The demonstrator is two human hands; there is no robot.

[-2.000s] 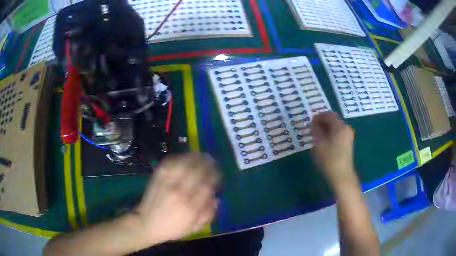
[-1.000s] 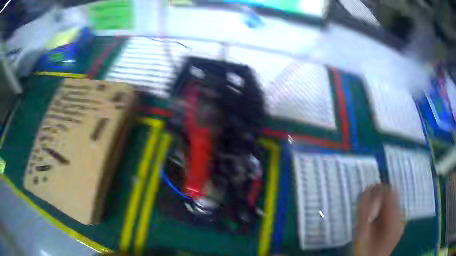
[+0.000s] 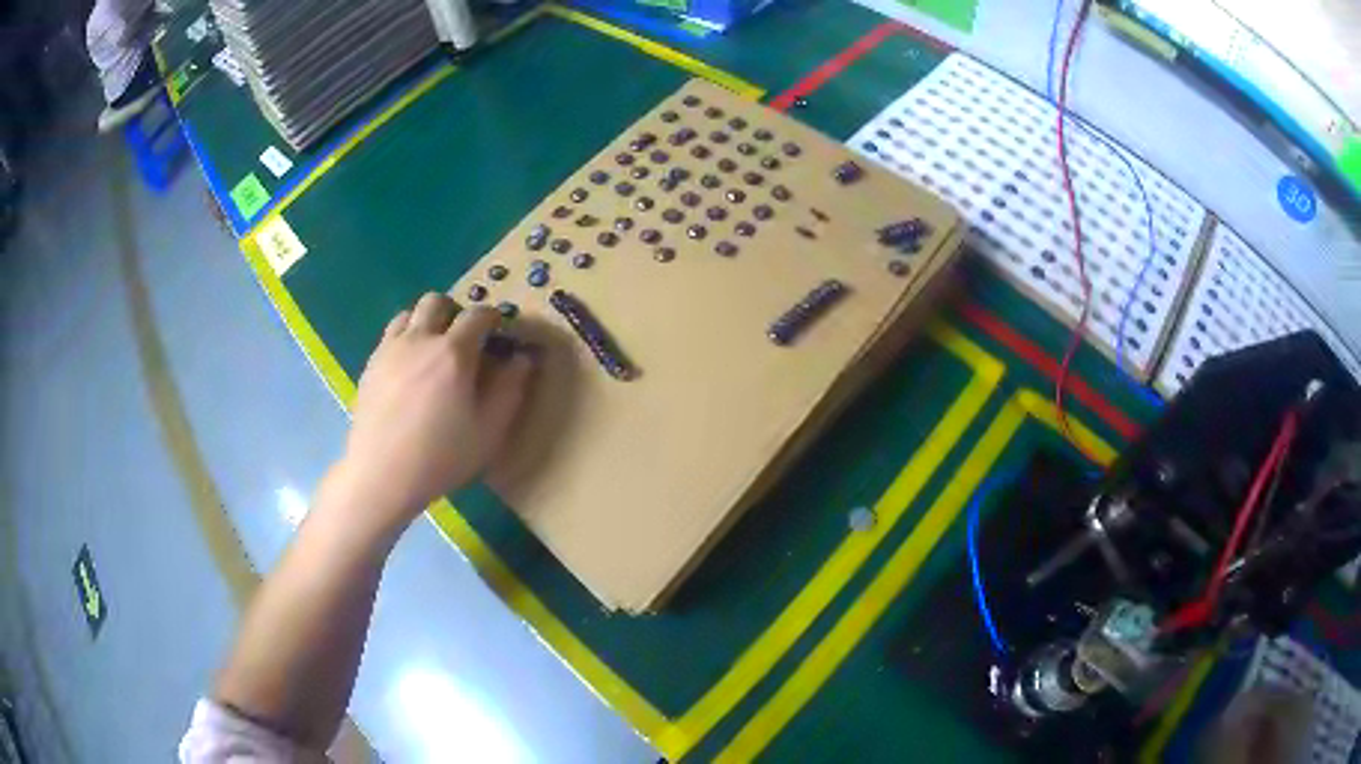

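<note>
My left hand (image 3: pixel 433 391) is over the left edge of the cardboard box (image 3: pixel 672 463), its fingers bent down at small dark round pieces (image 3: pixel 645 205). A dark piece shows at its fingertips; whether it is gripped is unclear. Two dark ridged strips, one near the hand (image 3: pixel 593 336) and one farther right (image 3: pixel 806 312), lie on the box. The black test fixture (image 3: pixel 1254 433), with a red lever (image 3: pixel 1251 500) and round silvery seat (image 3: pixel 1045 682), stands at the right. My right hand (image 3: pixel 1266 728) is small and blurred at the bottom right edge, partly cut off.
White rear trays (image 3: pixel 1030 187) with dark dots lie behind the box. Red and blue wires run above them. A stack of boards (image 3: pixel 321 67) is at the top left. Yellow tape (image 3: pixel 881 560) runs between box and fixture. Part of a person (image 3: pixel 123 52) shows top left.
The view has swung left, so the box is now central and the fixture is at the right. My left hand has come from the fixture's front to the box. The white parts trays are mostly out of view.
</note>
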